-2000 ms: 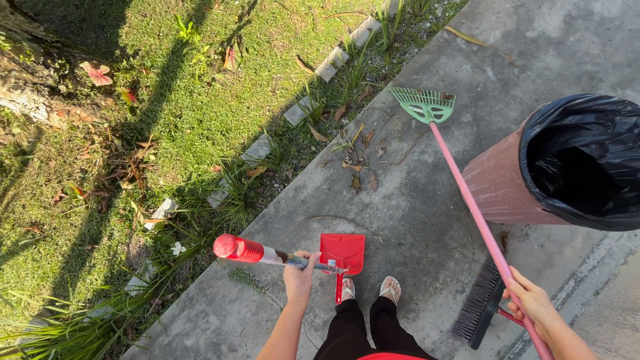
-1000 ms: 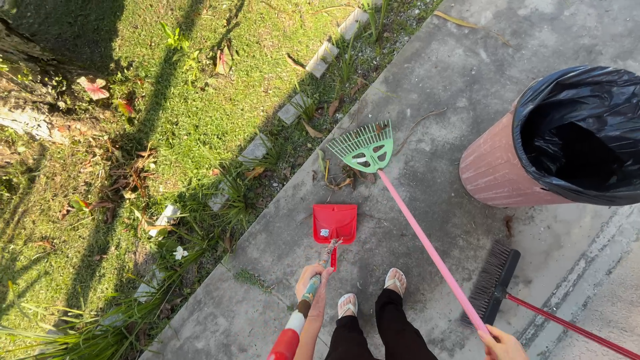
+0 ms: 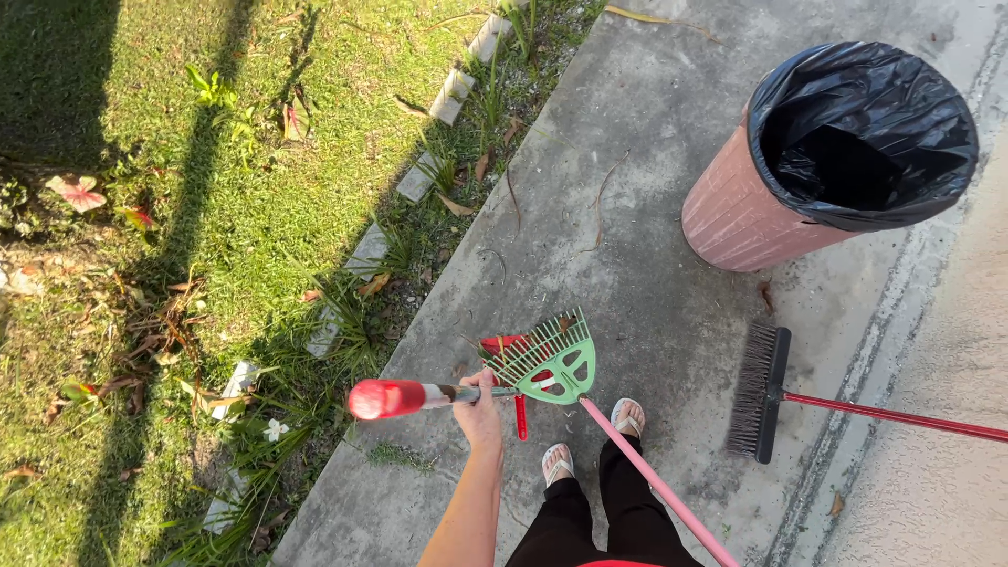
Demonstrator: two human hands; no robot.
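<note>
My left hand (image 3: pixel 479 409) grips the metal handle of a long-handled red dustpan (image 3: pixel 521 417), whose red end (image 3: pixel 386 399) points left. A green plastic leaf rake head (image 3: pixel 561 366) with a pink pole (image 3: pixel 657 484) lies over the dustpan and hides most of its pan. Dry leaves (image 3: pixel 566 322) are caught at the rake's tines and over the pan. My right hand is out of view; the pink pole runs out at the bottom edge.
A pink bin (image 3: pixel 756 205) lined with a black plastic bag (image 3: pixel 866 134) stands on the concrete at upper right. Below it lies a push broom (image 3: pixel 760 394) with a red handle (image 3: pixel 890 415). Edging blocks (image 3: pixel 452 96) border the grass (image 3: pixel 276 197) at left. My sandalled feet (image 3: pixel 557 463) are near the dustpan.
The rake head has moved from the concrete above the dustpan to over the pan, with leaves at its tines. My right hand has left the view.
</note>
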